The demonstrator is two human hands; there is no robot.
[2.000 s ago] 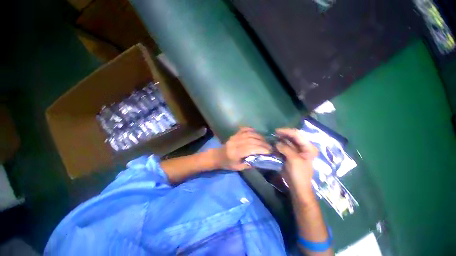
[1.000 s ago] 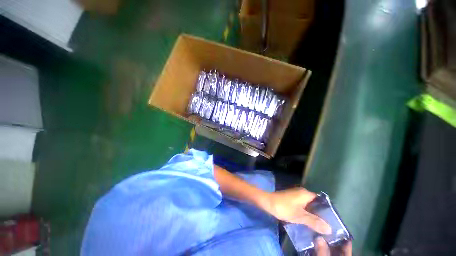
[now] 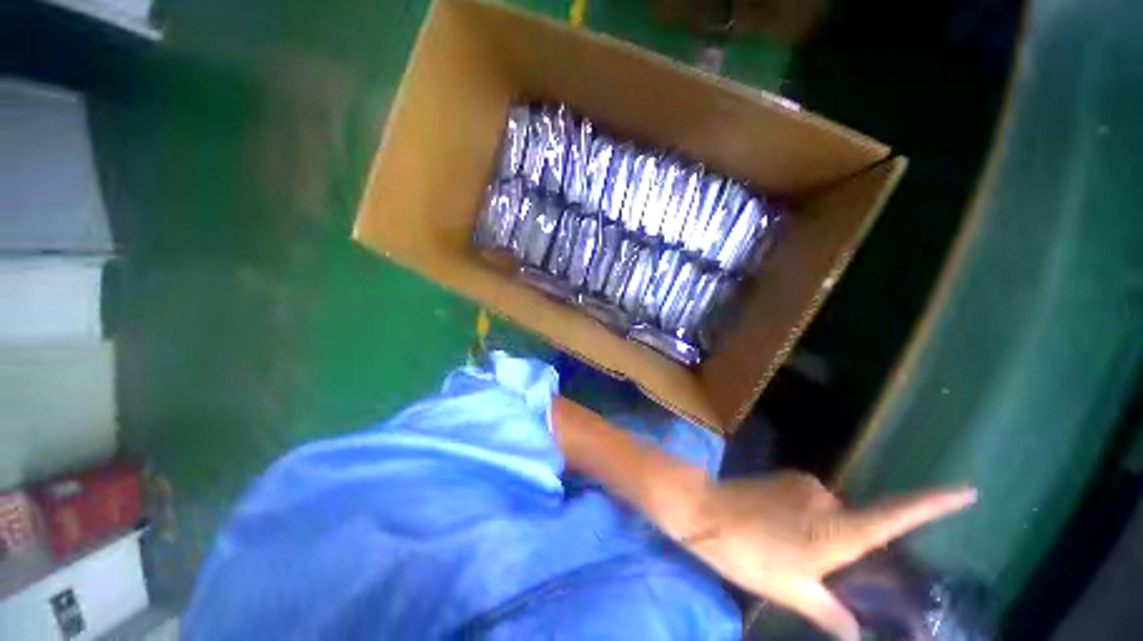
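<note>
My left hand (image 3: 790, 532) is at the lower right, a little blurred, with its fingers spread and nothing seen in its grasp. Below its fingers, a dark shiny item, which looks like a bagged unit (image 3: 934, 614), shows partly at the bottom edge; whether anything holds it is hidden. My right hand is out of the picture. The open brown carton (image 3: 420, 157) stands at upper centre, beyond my left forearm. Bagged units (image 3: 639, 188) in shiny silver-violet film stand on edge in two rows inside it. A few more shiny edges show along its near wall.
The green bench surface (image 3: 1059, 313) runs along the right side, with its edge beside the carton. White stacked boxes (image 3: 50, 288) and a red box (image 3: 90, 507) are at the left. The green floor shows between them and the carton. My blue sleeve fills the lower middle.
The view has swung toward the carton, which appears larger. My left hand has let go of the shiny bagged unit and spread its fingers. My right hand's fingers have left the picture.
</note>
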